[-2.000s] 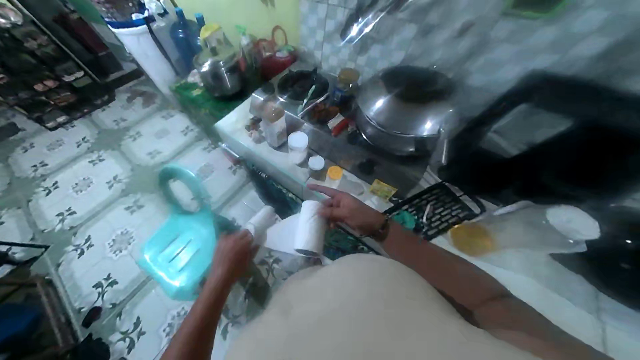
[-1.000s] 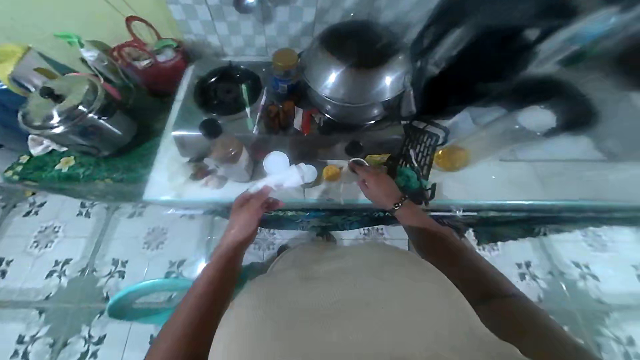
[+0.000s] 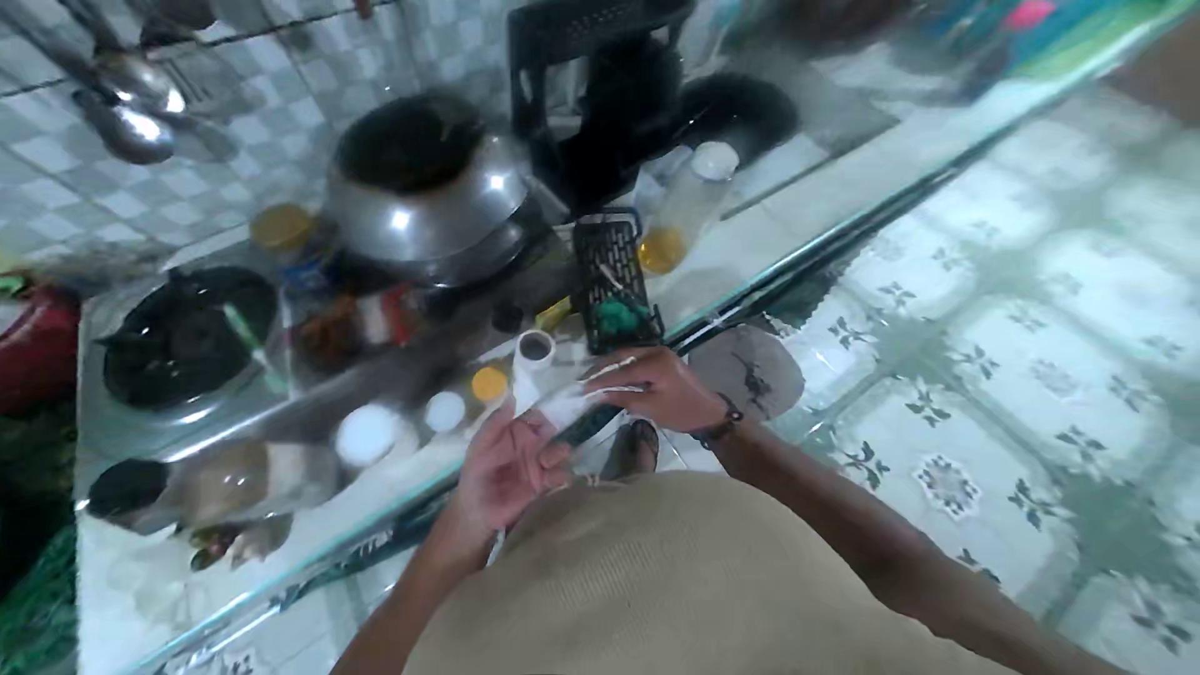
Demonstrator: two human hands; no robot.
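My right hand (image 3: 656, 384) holds thin white tissue paper (image 3: 567, 405) between its fingers, low over the counter's front edge. Beside it my left hand (image 3: 511, 464) is palm up with its fingers partly bent near the paper; whether it grips any of it is blurred. Just above the hands a white paper roll (image 3: 535, 352) stands upright on the counter, its core facing up. To its left are a jar with an orange lid (image 3: 489, 383) and two white-lidded jars (image 3: 444, 412), the larger (image 3: 367, 435) farther left.
A large metal pot (image 3: 427, 206) stands on the stove, with a black pan (image 3: 192, 337) on the left. A black plastic basket (image 3: 614, 281) holds something green, next to a bottle with yellow liquid (image 3: 689, 206). A dark-capped jar (image 3: 220, 483) lies near the counter's left front.
Two seconds ago both hands held the paper roll and its loose end; now the roll stands on the counter and paper is in my right hand. The view has turned right.
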